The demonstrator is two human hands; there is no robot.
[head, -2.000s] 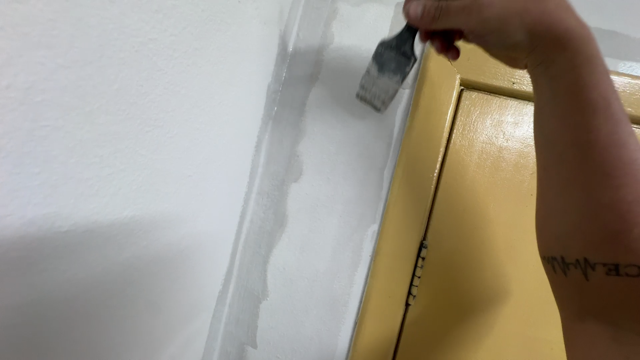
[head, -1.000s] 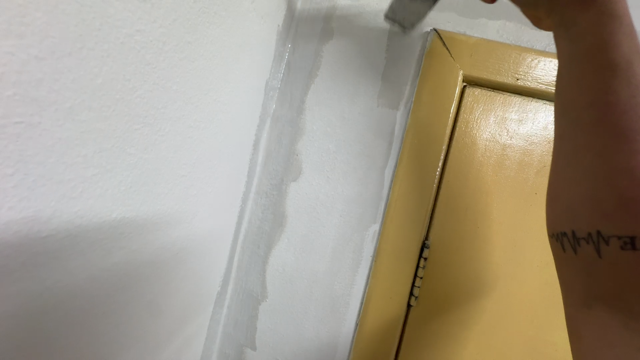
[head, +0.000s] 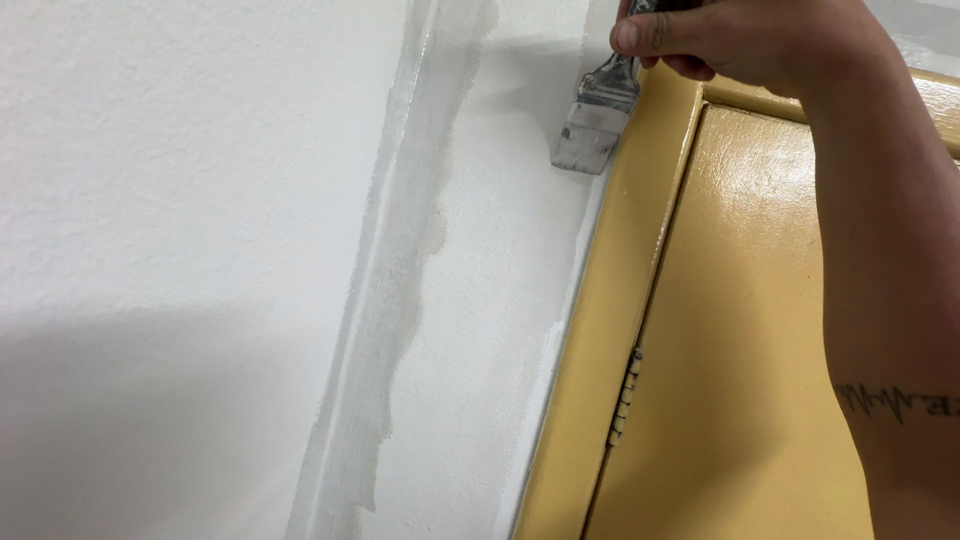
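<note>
My right hand [head: 705, 41] comes in from the upper right and grips the handle of a flat paintbrush [head: 596, 124], fingers closed around it. The bristles point down and are coated in light grey paint. Their tip is at the white wall strip [head: 480, 300], just left of the yellow door frame [head: 592, 322]. Wet-looking grey paint [head: 382, 300] runs down the wall corner with a ragged right edge, and a fainter band of paint lies along the frame. My left hand is not in view.
A glossy yellow door [head: 720, 337] fills the right side, with a paint-covered hinge [head: 624, 397] at its left edge. A textured white wall [head: 172, 187] spans the left. More grey paint [head: 919, 37] shows above the frame at the upper right.
A second ago the brush was near the top edge, above the frame's corner. It has come down alongside the frame, still in my right hand.
</note>
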